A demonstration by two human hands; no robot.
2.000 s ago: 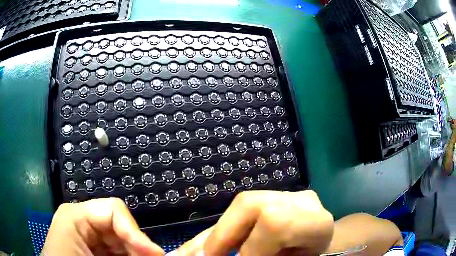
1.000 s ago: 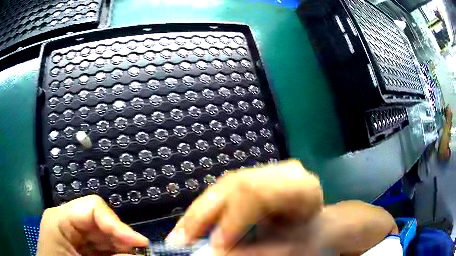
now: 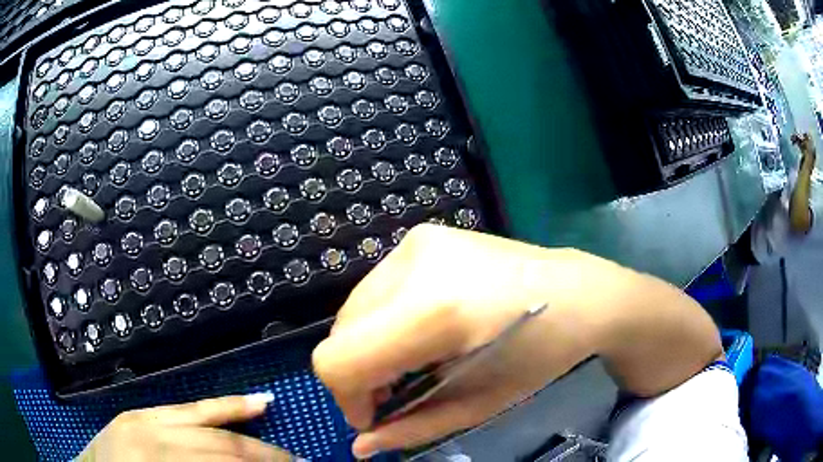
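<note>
The black component tray [image 3: 433, 54] lies beyond my hands, with rows of small silvery round parts in its pockets. A small off-white cylinder [image 3: 83, 205] leans on its left side. My right hand [image 3: 514, 316] is curled around slim silver tweezers [image 3: 460, 361] over the blue perforated mat [image 3: 302, 401]; their points are hidden by my fingers. My left hand [image 3: 185, 433] is low on the mat, cut off by the bottom edge, with its fingers stretched and apart. I see nothing held in it.
Stacked black trays [image 3: 699, 54] stand at the upper right on the green mat [image 3: 505, 99]. Part of another black tray [image 3: 27, 18] shows at the upper left. Another person's arm [image 3: 801, 189] is at the far right, above a blue object [image 3: 783, 401].
My hands were close together at the bottom edge; now they are apart. My right hand has turned, showing the tweezers across it. The tray sits further up and left in view.
</note>
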